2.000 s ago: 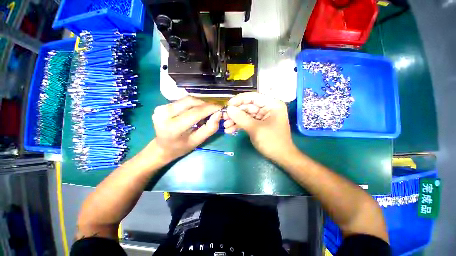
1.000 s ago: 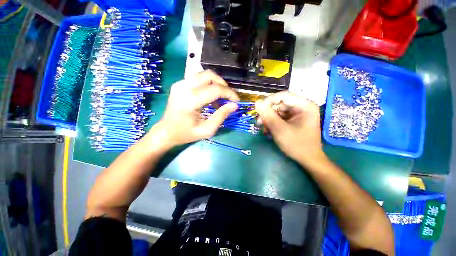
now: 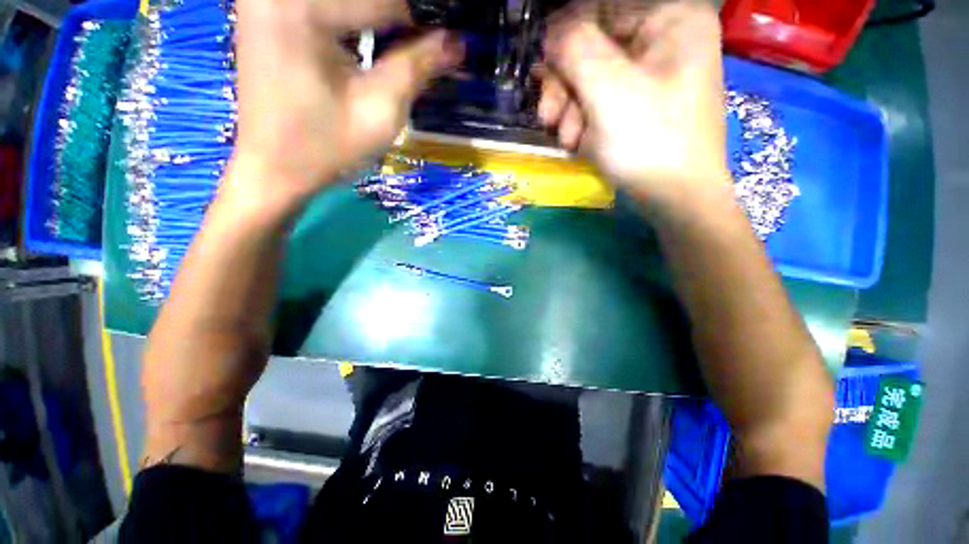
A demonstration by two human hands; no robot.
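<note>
My left hand (image 3: 319,101) is at the press's left front, blurred and cut off by the top edge, thumb pointing right. My right hand (image 3: 643,96) is at the press's right front, blurred, fingers curled. Whether either holds a wire or terminal cannot be told. The dark press (image 3: 478,101) shows between them, partly hidden. Below its yellow strip (image 3: 563,181) lies a loose criss-crossed pile of blue leads (image 3: 462,207) with silver ends. One single blue lead (image 3: 457,279) lies apart, nearer me on the green bench (image 3: 425,324).
A big stack of blue wires (image 3: 186,128) and a blue bin of green wires (image 3: 80,133) are at left. The blue terminal tray (image 3: 839,181) is at right, partly behind my right arm, with a red bin (image 3: 797,27) behind. A blue finished-goods bin (image 3: 861,489) is lower right.
Both hands have moved up and forward from the bench front to the press, uncovering the lead pile and yellow strip. The camera view has shifted too.
</note>
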